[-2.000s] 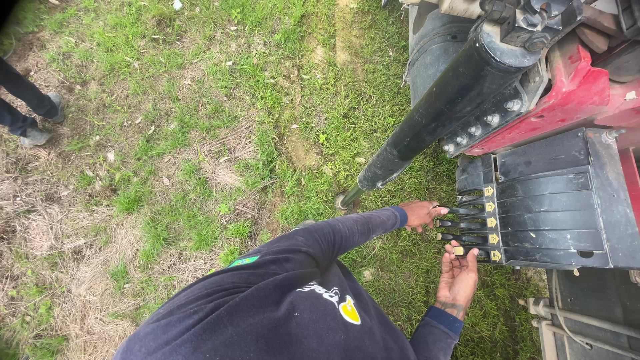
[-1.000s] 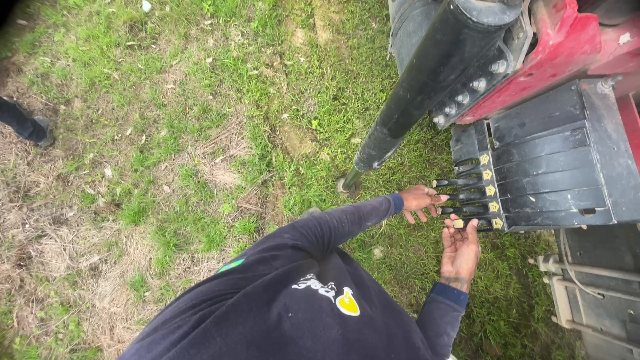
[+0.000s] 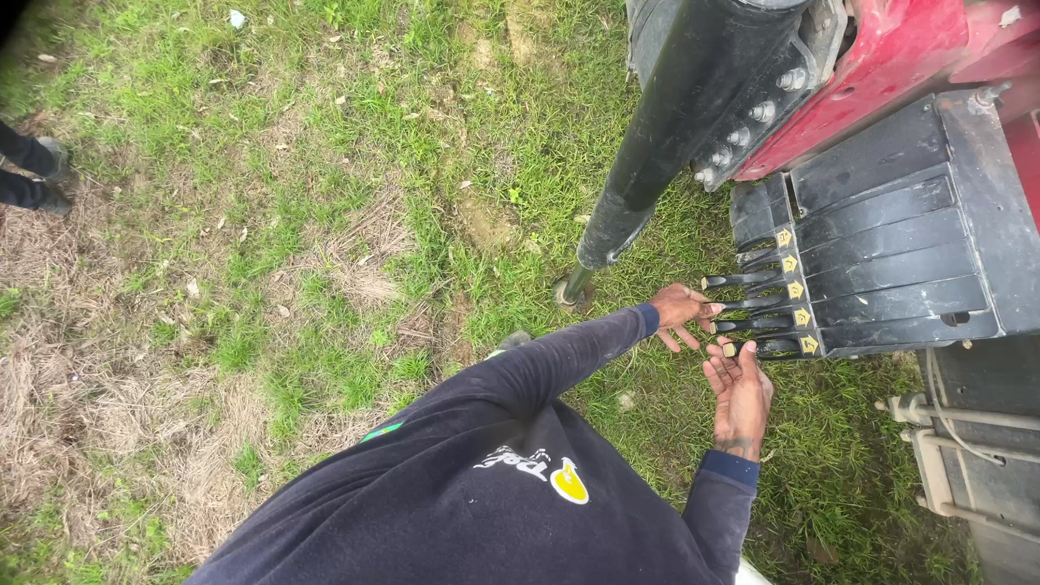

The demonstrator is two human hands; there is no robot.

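Note:
A row of several black control levers [image 3: 735, 280] sticks out from the left side of a black slotted metal housing, which has yellow arrow decals beside the levers. My left hand [image 3: 681, 313] pinches the tip of a middle lever [image 3: 751, 304] between thumb and finger, its other fingers hanging loosely apart. Below and to the right, my right hand [image 3: 741, 390] is palm up, with thumb and fingers on the knob of the lowest lever [image 3: 731, 349]. That lever's tip shows a pale yellowish end. Both hands are bare, with dark sleeves to the wrists.
A thick black hydraulic cylinder [image 3: 658, 122] slants down to the grass left of the levers. Behind it are a bolted bracket [image 3: 762, 112] and a red machine frame [image 3: 886, 73]. Metal pipes [image 3: 967, 418] run at lower right. Another person's legs [image 3: 28, 166] stand at the far left.
My left hand has shifted from the uppermost protruding lever to the one below it. My right hand stays at the lowest lever. The view has shifted slightly.

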